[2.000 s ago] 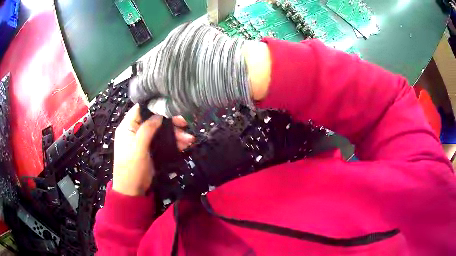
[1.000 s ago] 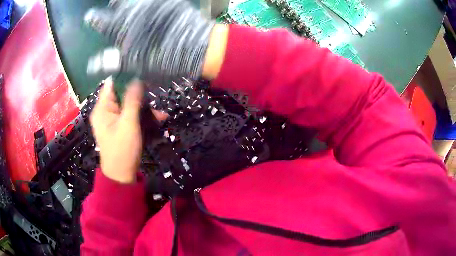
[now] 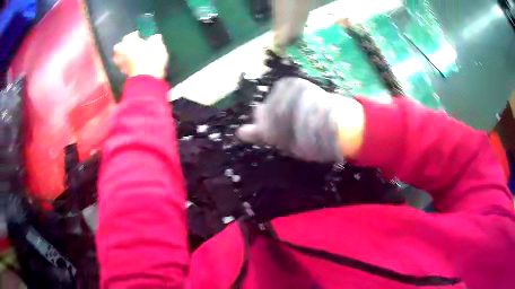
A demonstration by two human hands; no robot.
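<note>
My left hand (image 3: 141, 55), bare, is over the green conveyor at the upper left, with a green circuit board (image 3: 146, 25) sticking out beyond its fingers. Whether a black shell is under the fingers cannot be seen. My right hand (image 3: 299, 119), in a grey-white knitted glove, is blurred over the pile of black shells (image 3: 209, 186), which is speckled with small white pieces. Its fingers point left, and I cannot tell if they hold anything.
The green conveyor (image 3: 175, 42) carries part-assembled units (image 3: 213, 31) at the top, behind a pale edge rail (image 3: 226, 70). A post (image 3: 289, 22) stands at the rail. Stacked board panels (image 3: 367, 56) lie at the upper right. A red surface (image 3: 56, 101) is at the left.
My left hand has moved up and forward from the shell pile to the conveyor. My gloved right hand has moved right and down over the pile. The view has shifted.
</note>
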